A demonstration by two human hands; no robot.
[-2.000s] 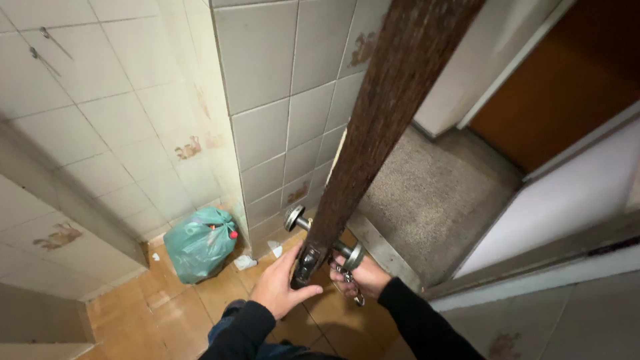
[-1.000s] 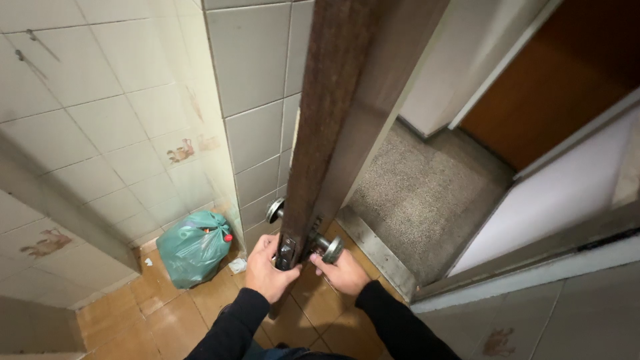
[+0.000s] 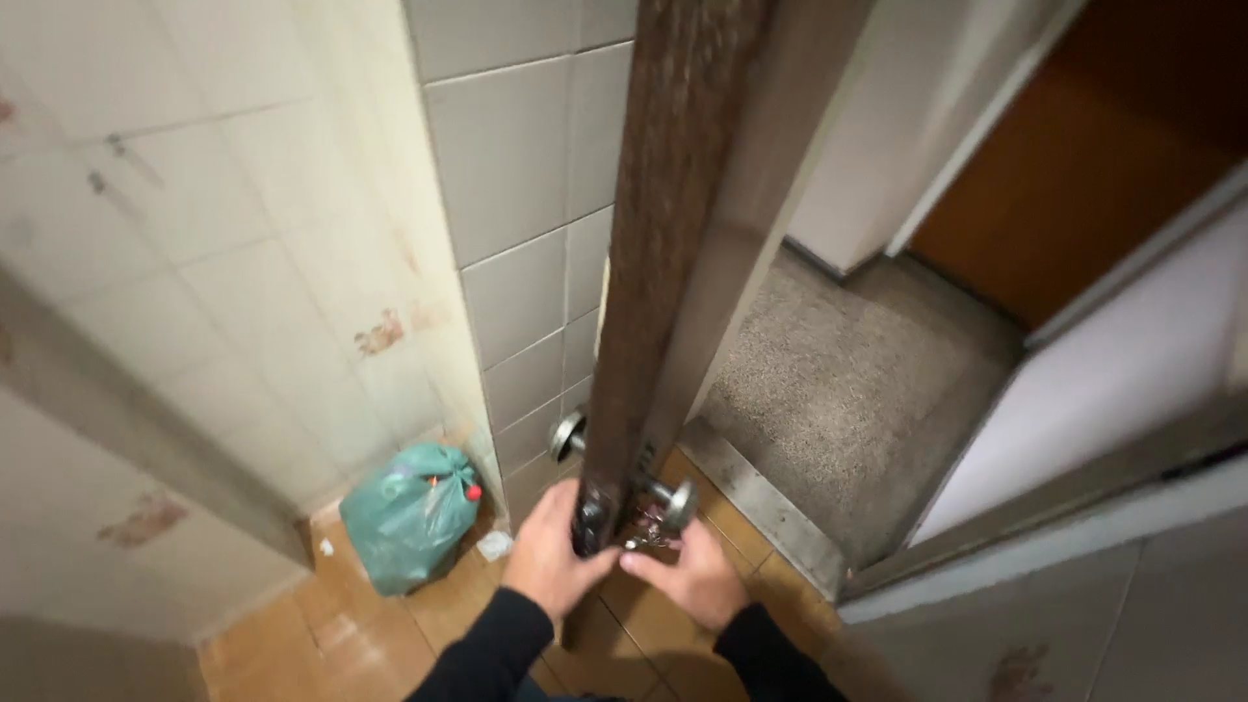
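Observation:
A dark wooden door [image 3: 673, 224] stands ajar, its narrow edge facing me. Round metal knobs stick out on both sides, one on the left face [image 3: 567, 436] and one on the right face [image 3: 681, 504]. My left hand [image 3: 554, 556] grips the door's edge beside the dark metal lock [image 3: 590, 522]. Just below the right knob, my right hand [image 3: 694, 575] has its thumb and fingers around a bunch of keys [image 3: 645, 536] close to the door face. Whether a key sits in the lock is hidden.
A tied green plastic bag [image 3: 409, 517] rests on the orange tiled floor [image 3: 361, 634] by the left wall, near a white scrap [image 3: 494, 545]. Past a metal threshold [image 3: 765, 507] lies a speckled hallway floor [image 3: 829, 361] with a brown door [image 3: 1082, 166]. Tiled walls stand close.
The door has swung so that more of its right face shows than two seconds ago. My left hand now wraps the door edge by the lock; my right hand remains near the right knob.

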